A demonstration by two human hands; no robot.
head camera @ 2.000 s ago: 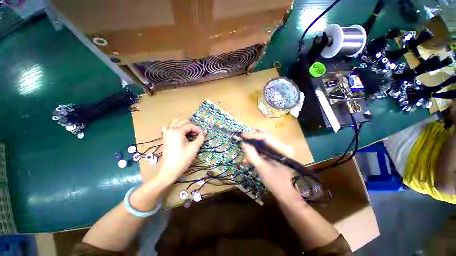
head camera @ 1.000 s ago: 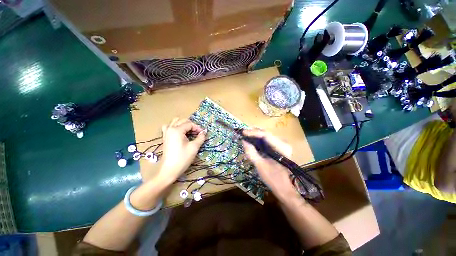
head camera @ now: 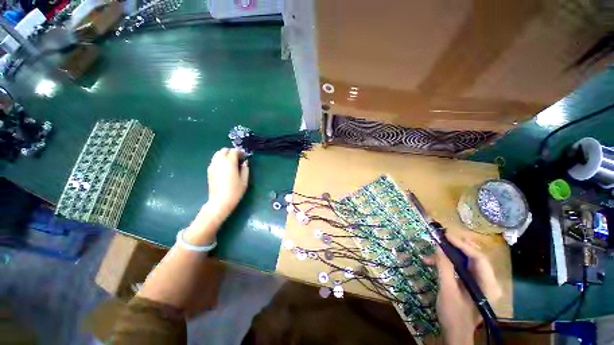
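My left hand (head camera: 227, 180) is at the disc end of a bundle of black-wired components (head camera: 273, 143) on the green bench, left of the board. Its fingertips touch or nearly touch the discs; whether they grip one is hidden. My right hand (head camera: 464, 283) holds a black soldering iron (head camera: 454, 255), its metal tip pointing up-left over the right edge of the PCB panel (head camera: 387, 236). The panel lies slanted on the tan board (head camera: 437, 182). Several wired round components (head camera: 302, 215) fan out to its left on thin black leads.
Stacked PCB panels (head camera: 106, 172) lie at the far left. A large brown box (head camera: 437, 60) with spiral grilles stands behind the board. Right of the panel are a tin with silvery contents (head camera: 501, 204), a green cap (head camera: 559, 189), a solder spool (head camera: 594, 160) and a soldering station (head camera: 580, 236).
The view has turned left, bringing the stacked panels into sight. My left hand has left the panel and reached the wired bundle. My right hand and iron have moved to the panel's right side.
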